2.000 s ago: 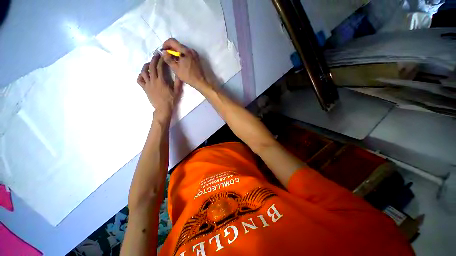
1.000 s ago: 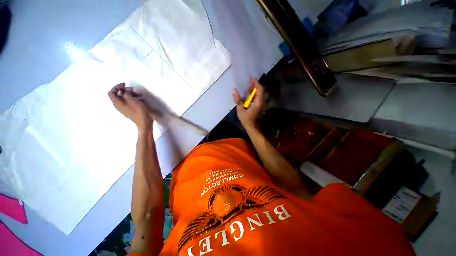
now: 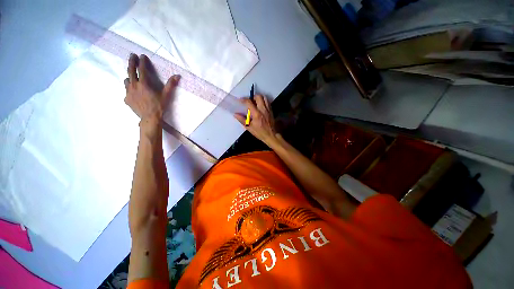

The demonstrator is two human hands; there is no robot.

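The clear pinkish ruler [image 3: 197, 86] lies slantwise across the creased white sheet [image 3: 73, 186], its far end past the sheet's edge. My left hand [image 3: 145, 93] lies flat on it with fingers and thumb spread. My right hand [image 3: 260, 119] is at the ruler's near end by the table edge and holds a yellow and black marking pen [image 3: 248, 117]; whether it also grips the ruler is unclear. A narrow pale strip, the tape measure [image 3: 191, 144], runs from beside my left wrist to the table edge. Thin drawn lines show on the sheet beyond the ruler.
Pink fabric [image 3: 16, 236] lies at the lower left of the pale table [image 3: 34, 45]. A dark shiny bar [image 3: 344, 48] stands at the right end. Stacked sheets [image 3: 428, 51], boxes [image 3: 389, 169] and a white roll [image 3: 363, 192] are at the right. Scraps show below the table edge.
The ruler now lies across the sheet. My left hand has moved away from me onto it. My right hand, with the pen, left the sheet, went right, then came back left to the ruler's near end.
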